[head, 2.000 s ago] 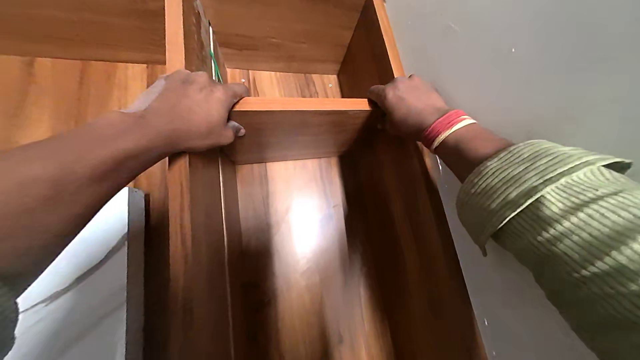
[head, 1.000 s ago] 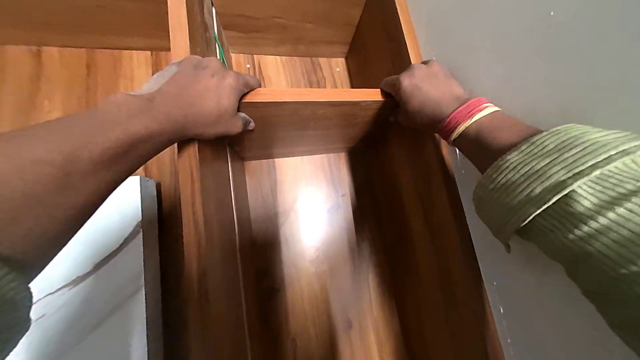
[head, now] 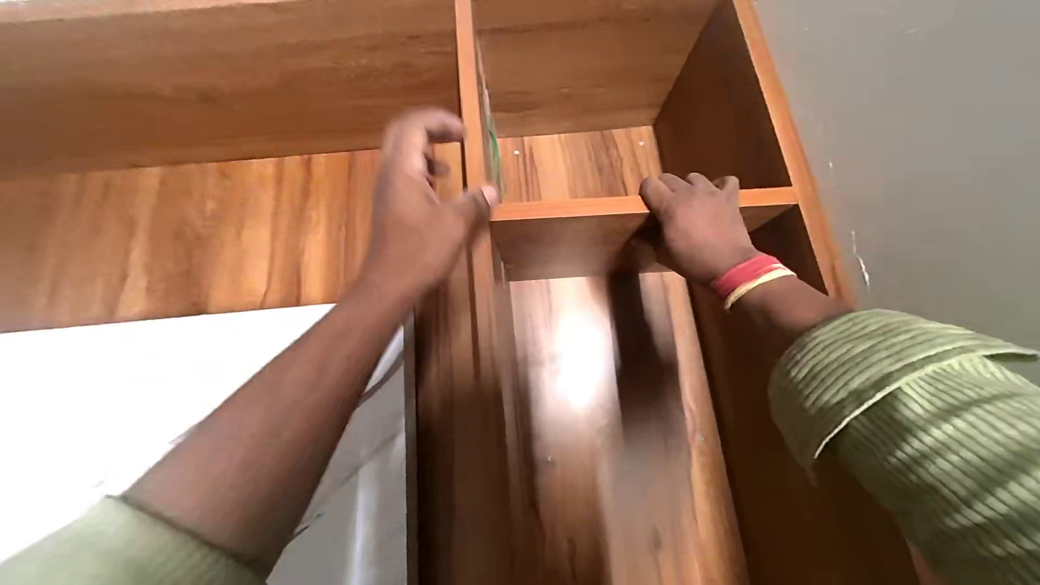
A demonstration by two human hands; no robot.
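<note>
A wood-grain shelf board spans a narrow compartment between a vertical divider panel and the right side panel of a cabinet. My right hand, with red and pale bands at the wrist, grips the shelf's front edge right of its middle, fingers over the top. My left hand is blurred, with fingers apart, at the divider's front edge; its thumb tip is near the shelf's left end. Whether the thumb touches cannot be told. A green strand shows beside the divider above the shelf.
A grey wall stands right of the cabinet. At lower left is a white, grey-veined panel, partly behind my left arm. The wood-grain back panel reflects bright light below the shelf. A wide upper compartment lies left of the divider.
My left hand has let go of the shelf's left end and opened. My right hand has shifted left along the shelf edge, away from the side panel. The view has moved, showing more of the upper cabinet.
</note>
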